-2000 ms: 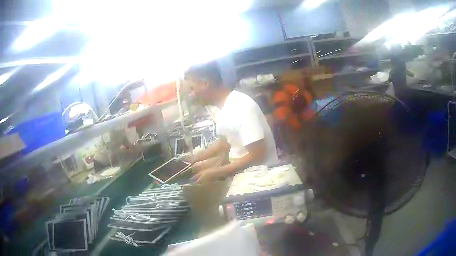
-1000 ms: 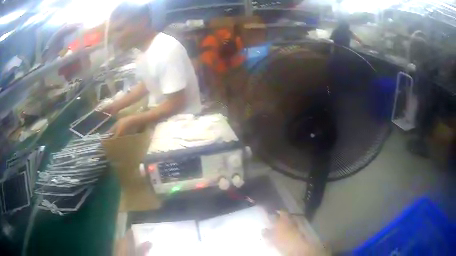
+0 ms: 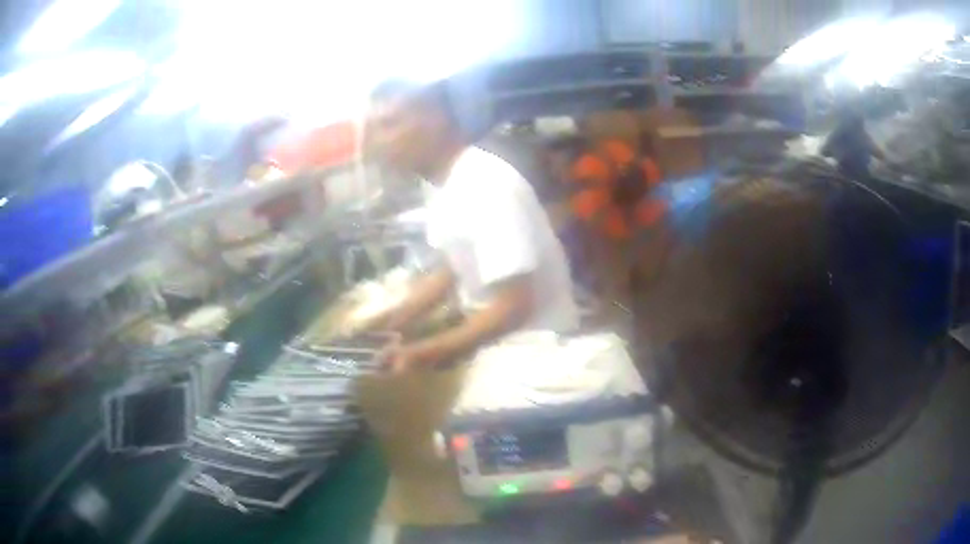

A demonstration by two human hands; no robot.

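The light bench meter [image 3: 558, 425] stands in front of me, with a dark display, round knobs at right and green and red lights. White pieces [image 3: 553, 367] lie on its top. Framed panels [image 3: 282, 425] lie in an overlapping row on the green bench [image 3: 340, 494] to its left, with pale cords on them. Another group of framed panels [image 3: 154, 414] stands further left. My left hand is not in view. A small blurred skin-toned sliver at the bottom edge may be my right hand [image 3: 681, 539]; its fingers are hidden.
A brown cardboard divider [image 3: 420, 446] stands between panels and meter. A person in a white shirt [image 3: 500, 239] reaches over the far end of the row. A large black fan [image 3: 798, 319] stands at right. A blue bin [image 3: 45, 234] is at far left. The picture is blurred.
The view has swung left and up since a second ago. The white sheets and my hands at the bottom have left view, except a possible sliver. The other person's hands no longer visibly hold a panel.
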